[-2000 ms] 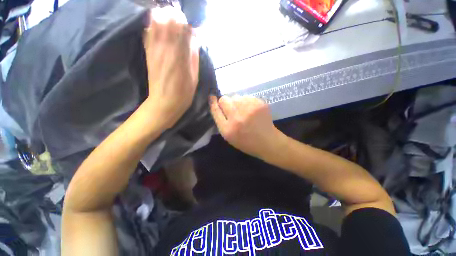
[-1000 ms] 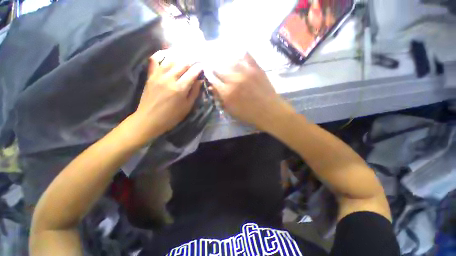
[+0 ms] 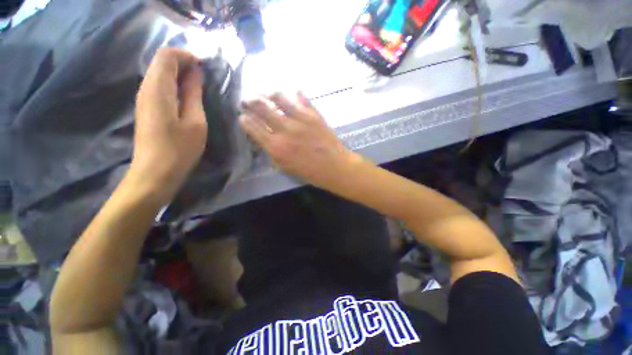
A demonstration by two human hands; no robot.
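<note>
The dark grey garment piece (image 3: 76, 118) spreads over the left of the table and hangs over its front edge. My left hand (image 3: 170, 118) grips it near its right part, thumb and fingers together, just below the bright needle area. My right hand (image 3: 287, 132) lies at the garment's right edge, fingers bent and slightly apart; whether it grips cloth cannot be told. The sewing machine's metal parts (image 3: 208, 17) show at the top, with a dark blue-grey cylinder (image 3: 251, 33) beside them. The needle and presser foot are lost in glare.
A smartphone (image 3: 391, 35) with a lit screen lies beyond my right hand. A dark slim tool (image 3: 507, 57), a hanging pale thread (image 3: 478, 90) and dark scraps (image 3: 556, 48) are at right. The table's front edge has a ruler strip (image 3: 416, 125). Grey cloth bundles (image 3: 561, 215) lie below right.
The whole view has shifted. My hands were close together at the bright area a second ago; now they are farther apart, my left hand on the cloth and my right at its edge.
</note>
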